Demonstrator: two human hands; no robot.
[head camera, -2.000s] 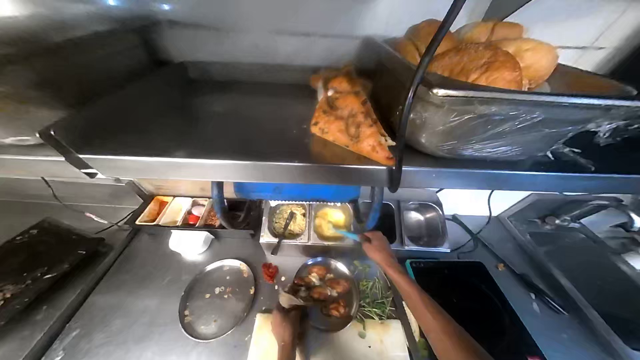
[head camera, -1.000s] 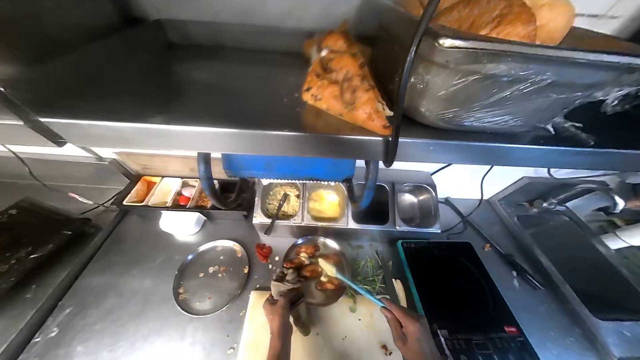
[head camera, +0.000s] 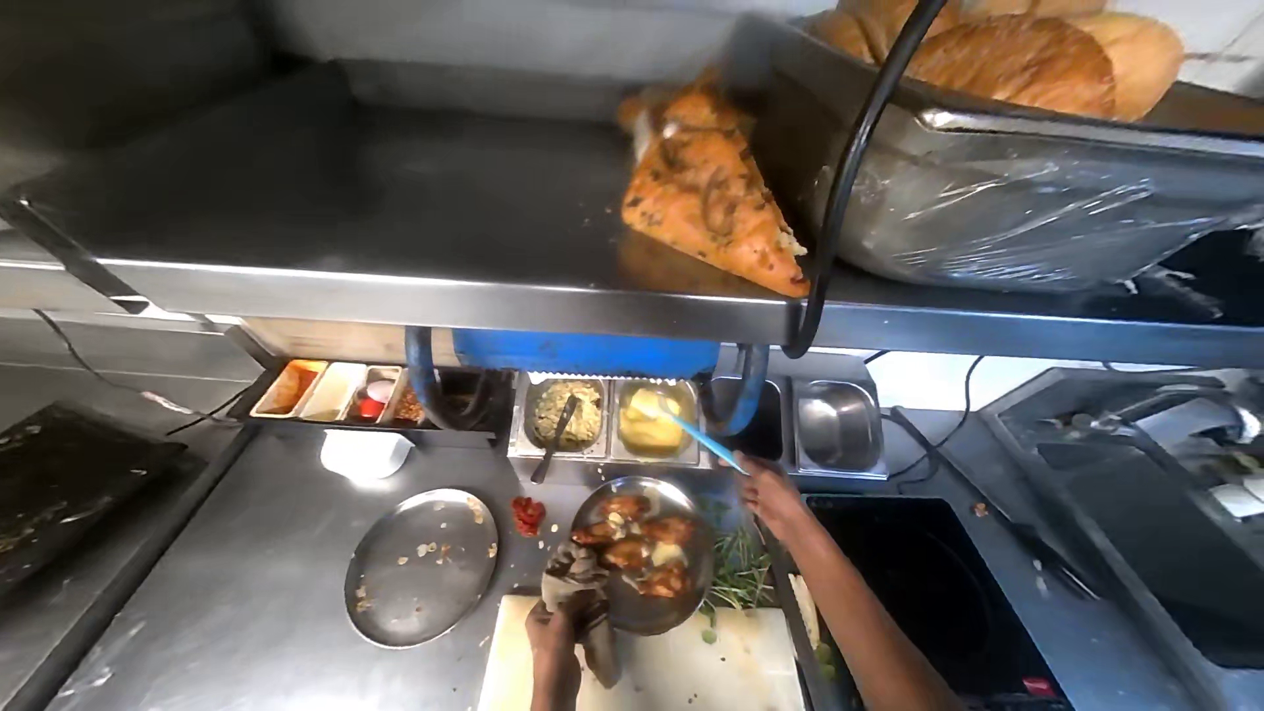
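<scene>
My right hand (head camera: 770, 489) holds a blue-handled spatula (head camera: 713, 446), its tip in a steel container of yellow butter-like food (head camera: 649, 423). My left hand (head camera: 553, 632) grips a dark cloth (head camera: 576, 585) at the near left edge of a round metal pan (head camera: 642, 614). Several browned pieces of meat (head camera: 668, 580) lie in the pan, with pale yellow bits on them. The pan overlaps the far edge of a white cutting board (head camera: 731, 657). Green herb sprigs (head camera: 739, 571) lie right of the pan, and a small red heap (head camera: 528, 514) lies to its left.
A round metal plate (head camera: 423, 568) with crumbs is at left. Containers of seasoning (head camera: 333, 392) and a container with a spoon (head camera: 568, 415) line the back. A black induction hob (head camera: 918, 592) stands right. Overhead, a steel shelf (head camera: 474, 296) bears flatbread (head camera: 706, 193) and a bread tray (head camera: 987, 197).
My right hand has moved from the pan back up to the yellow food's container, with the blue spatula in it. My left hand stays at the pan with the cloth.
</scene>
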